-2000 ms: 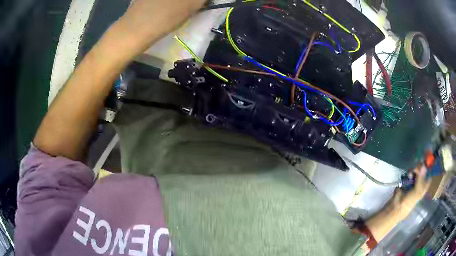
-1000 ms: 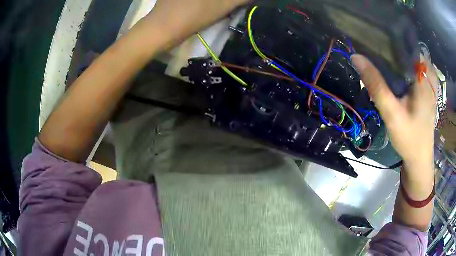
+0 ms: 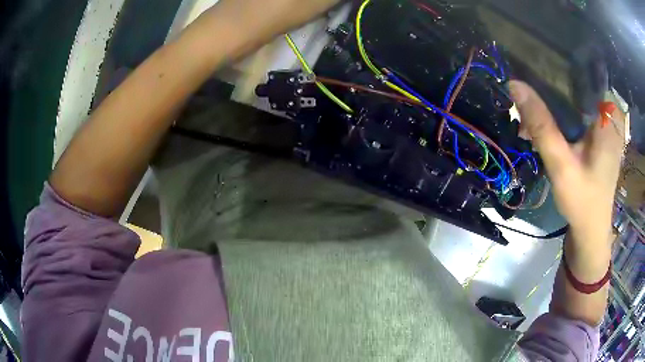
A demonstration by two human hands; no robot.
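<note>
The black socket housing (image 3: pixel 396 141) lies across the middle, tilted down to the right. A yellow-green wire (image 3: pixel 362 42), blue wires (image 3: pixel 452 138) and a brown wire (image 3: pixel 463 78) run over it, meeting near a small circuit board module (image 3: pixel 510 192) at its right end. A terminal piece (image 3: pixel 283 92) sits at its left end. My right hand (image 3: pixel 576 155) is around a dark, blurred soldering gun (image 3: pixel 551 49) with an orange trigger, over the housing's upper right. My left hand (image 3: pixel 308 6) is cut off by the top edge; its fingers are hidden.
A white work pad (image 3: pixel 452 258) shows below the housing's right end. A small black object (image 3: pixel 501 311) lies at lower right. A black cord (image 3: pixel 534 232) runs right of the housing. A pale rail (image 3: pixel 81 106) stands at left, and the apron (image 3: pixel 332 283) fills the lower middle.
My right hand has come from the lower right up over the housing, with the gun now over its upper right. The housing appears slightly further right. My left hand has moved right along the top edge.
</note>
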